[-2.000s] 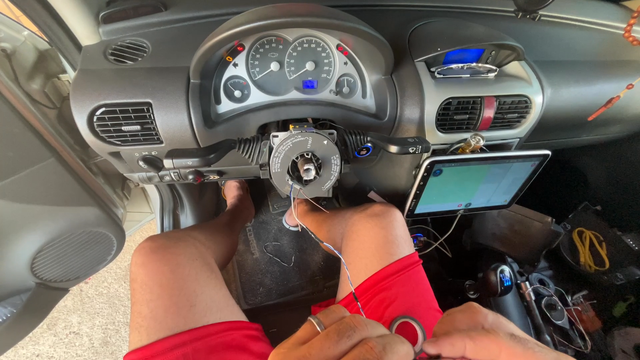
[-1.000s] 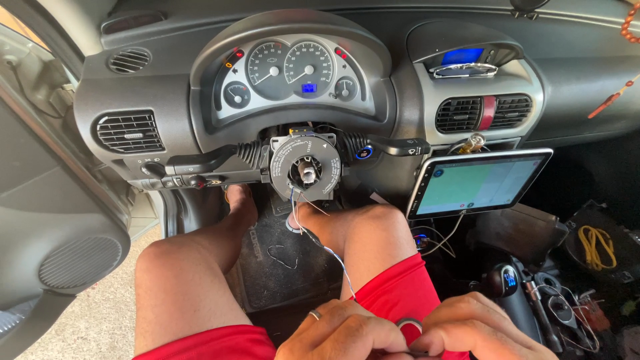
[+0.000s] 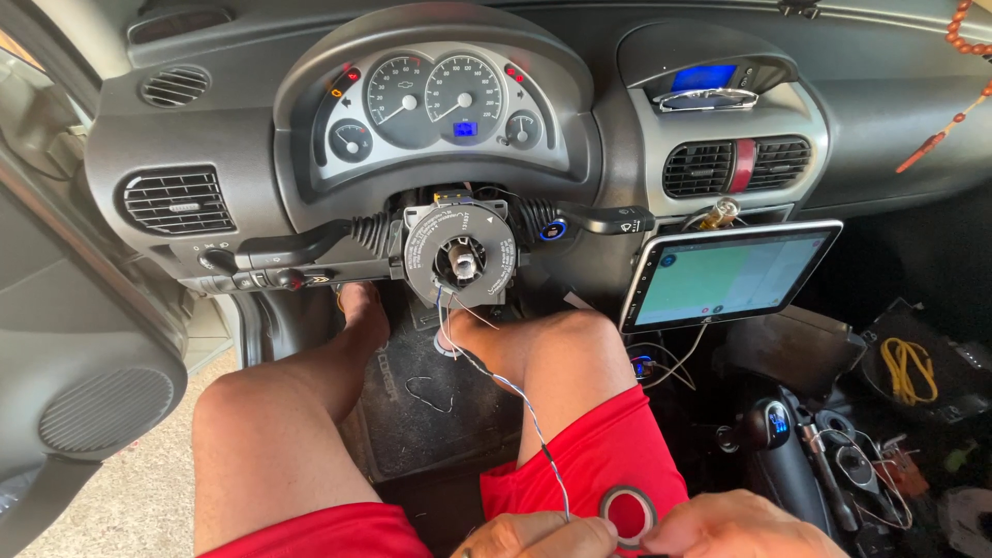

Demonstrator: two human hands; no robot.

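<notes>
My left hand [image 3: 535, 536], with a ring on one finger, is at the bottom edge, its thumb and fingers closed on a twisted pair of thin wires [image 3: 535, 422]. These wires run up to the round clock spring [image 3: 459, 254] on the bare steering column. Just right of it, my right hand [image 3: 736, 528] has its fingertips at a roll of dark tape [image 3: 628, 517], which lies against the red shorts. A small dark piece shows below the right fingertips; the frame's edge cuts off the rest of both hands.
Column stalks [image 3: 298, 244] stick out on both sides. A tablet screen [image 3: 725, 271] stands at the right with a white cable. Lower right are the gear lever [image 3: 763, 425], a coiled yellow cord [image 3: 907, 370] and loose cables. The open door [image 3: 70, 372] is at the left; a wire scrap [image 3: 428, 394] lies on the mat.
The hands have shifted slightly down, and the tape roll shows more fully than a second ago. The left hand stays at the wires.
</notes>
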